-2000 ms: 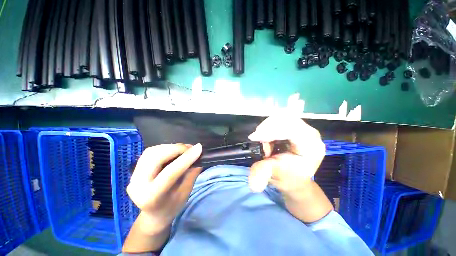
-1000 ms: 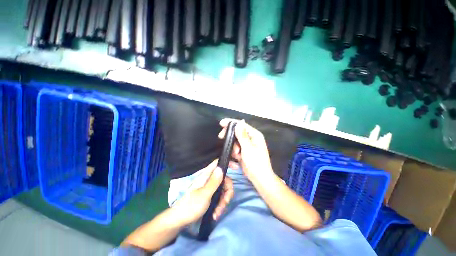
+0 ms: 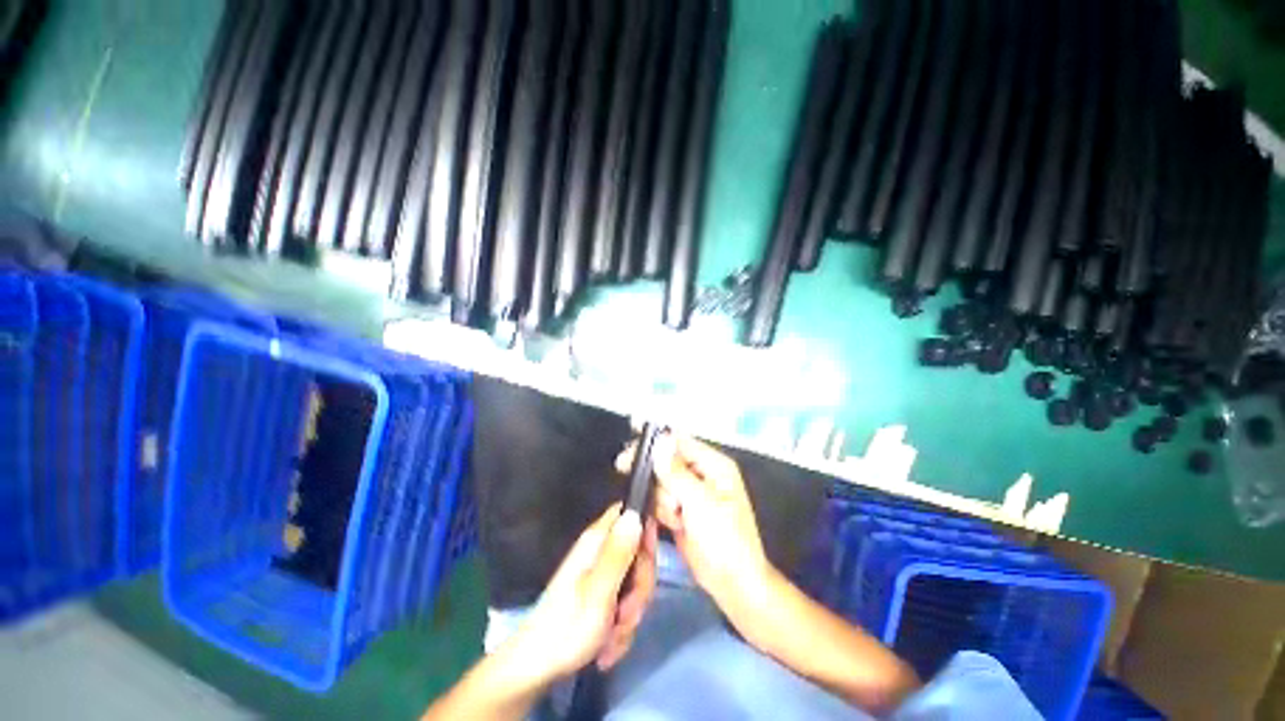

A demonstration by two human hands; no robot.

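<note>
A black tube (image 3: pixel 641 476) is held upright and slightly tilted over the lap, near the bench edge. My left hand (image 3: pixel 599 571) is closed around its lower part. My right hand (image 3: pixel 705 510) has its fingers at the tube's upper end, touching it; whether a small piece is between them is hidden. Black tubes lie side by side in a left row (image 3: pixel 465 169) and a right row (image 3: pixel 986 155) on the green bench. Small round black pieces (image 3: pixel 1040 383) lie scattered below the right row, and a few (image 3: pixel 730 293) lie between the rows.
Blue plastic crates stand below the bench at the left (image 3: pixel 364 563) and right (image 3: pixel 1001 585). The left one holds dark tubes and tan strips. A clear plastic bag (image 3: pixel 1254 458) lies at the bench's right end. Pale jagged pieces (image 3: pixel 888 454) line the near edge. A brown carton (image 3: pixel 1198 634) stands lower right.
Since two seconds ago the tube has turned from level to upright. Over the last second the view has shifted, showing more of the bench. Both hands stay at the tube.
</note>
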